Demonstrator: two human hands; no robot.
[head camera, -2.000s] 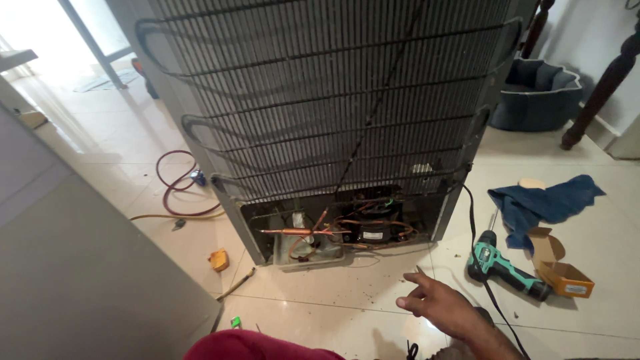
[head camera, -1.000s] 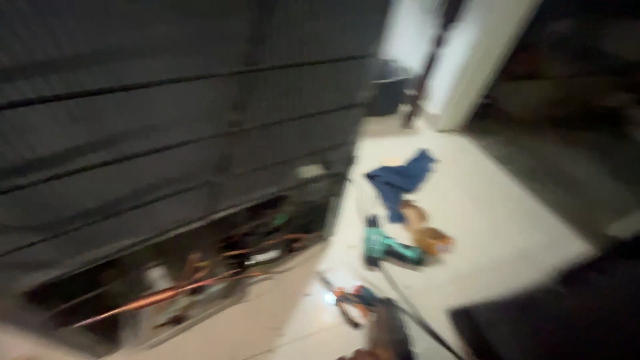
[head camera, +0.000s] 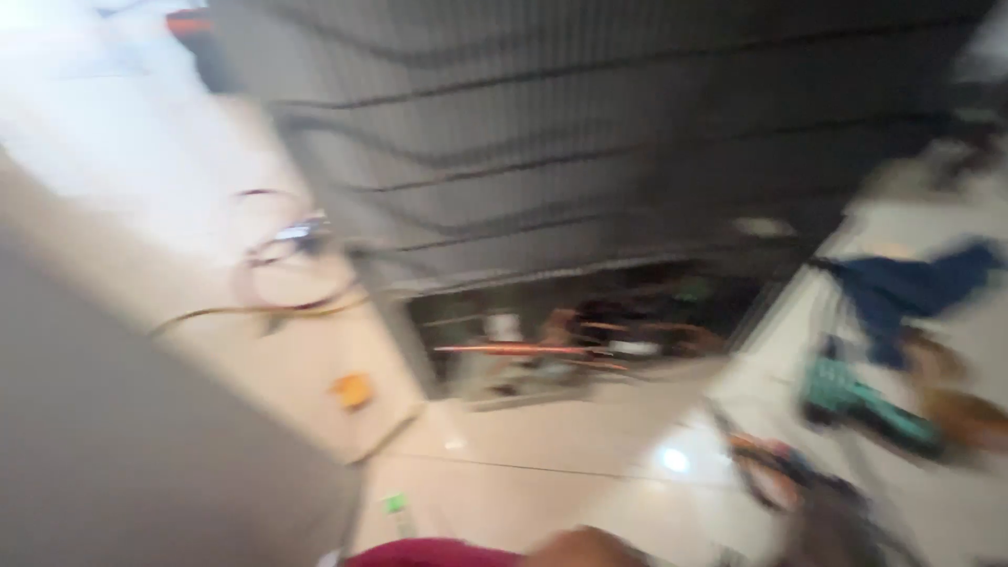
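Strong blur covers the view. A blurred brown rounded shape (head camera: 583, 547), possibly my right hand, shows at the bottom edge beside magenta cloth (head camera: 433, 553); its fingers and any hold cannot be made out. My left hand is not seen. Ahead stands the back of a refrigerator (head camera: 551, 142) with its dark condenser grille. Reddish copper tubing (head camera: 520, 349) crosses the open compressor bay, above a pale tray (head camera: 524, 394). At lower right is a hand tool with orange parts (head camera: 768, 465), next to a dark blurred shape (head camera: 835, 520); whether anything holds the tool is unclear.
A teal cordless drill (head camera: 866, 409), a dark blue cloth (head camera: 906, 291) and an orange-brown box (head camera: 972, 417) lie at right. Hoses (head camera: 244, 309) and a yellow-orange object (head camera: 351, 390) are at left. A grey panel (head camera: 150, 417) fills the lower left.
The hand seen with its fingers apart two seconds ago no longer shows clearly. The orange-coloured tool shows in the later two frames. The view has swung right and back left.
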